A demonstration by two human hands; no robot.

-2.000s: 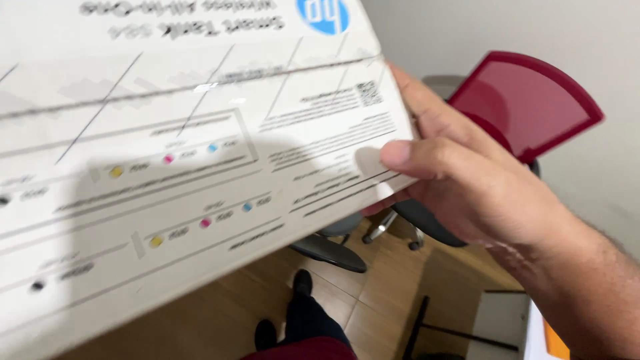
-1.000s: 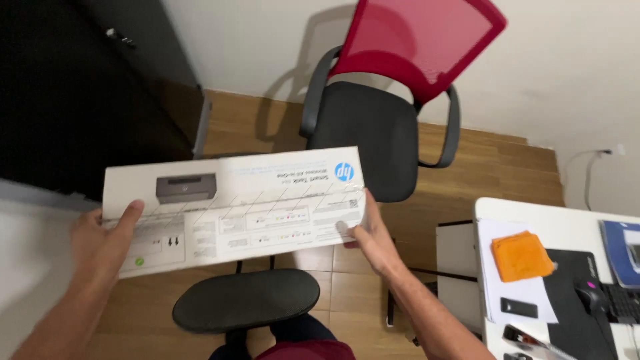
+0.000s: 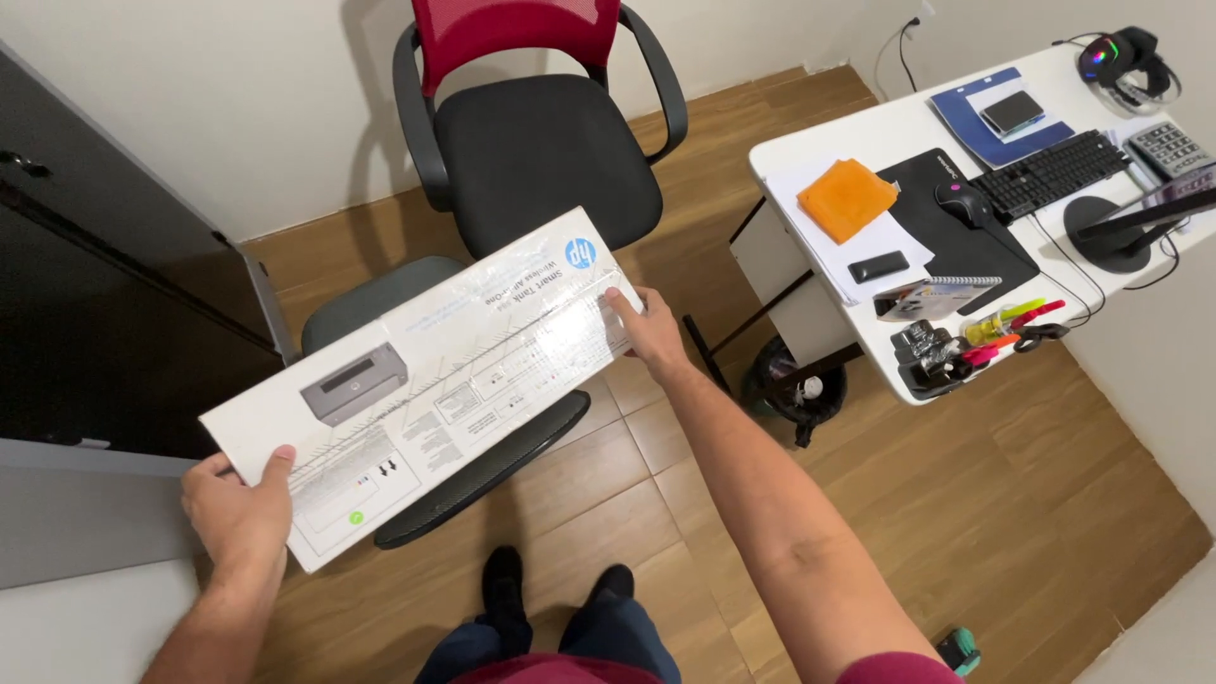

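Note:
A long white HP Smart Tank printer box [image 3: 432, 380] is held between my two hands, tilted with its right end farther from me. My left hand [image 3: 242, 503] grips the near left end, thumb on the printed face. At the other end, my right hand [image 3: 648, 331] has its thumb on the face and its fingers partly hidden behind the edge. A picture of a printer and a taped seam show on the cardboard. Beneath the box is a dark chair seat [image 3: 380, 290], partly covered; whether the box touches it I cannot tell.
A red-backed office chair [image 3: 546, 157] stands beyond the box. On the right, a white desk [image 3: 793, 157] bears an orange cloth [image 3: 847, 199], a keyboard [image 3: 1050, 173], a mouse [image 3: 964, 202] and pens. A wastebasket [image 3: 793, 389] sits beneath it. Dark cabinet doors [image 3: 114, 266] flank the left side.
Two seconds ago the box was close to the view with only my right hand visible; now both hands show on it. Since one second ago, its right end has swung away from me.

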